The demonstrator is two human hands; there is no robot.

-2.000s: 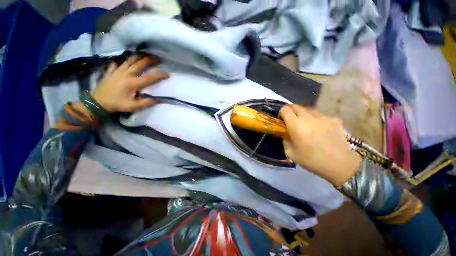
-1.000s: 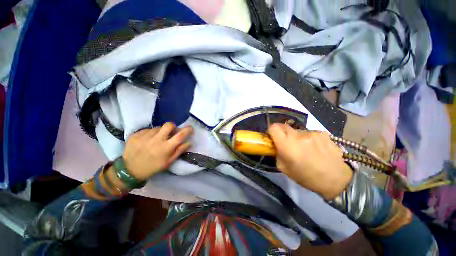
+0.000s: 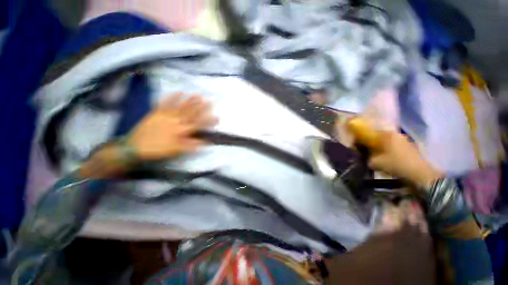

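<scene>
The pale blue-grey garment piece [image 3: 250, 119] with dark bands lies spread over the navy padded board [image 3: 120, 25], whose rounded end shows at the upper left. My left hand [image 3: 170, 128] lies on the cloth with its fingers spread. My right hand [image 3: 392, 158] grips the yellow handle of the steam iron [image 3: 337, 158], which is at the right part of the cloth. The frame is blurred, and I cannot tell if the iron's plate touches the cloth.
Crumpled pale cloth with dark stripes [image 3: 356, 53] lies at the far side. A pale lilac cloth stack [image 3: 445, 122] with a yellow strip [image 3: 470, 111] is at the right. A large blue bin [image 3: 22, 111] stands at the left. Pink-stained table cloth [image 3: 133, 229] shows at the near edge.
My right hand has moved the iron to the right. My left hand has moved up a little and its fingers are spread; the cloth by it lies flatter, covering more of the navy board.
</scene>
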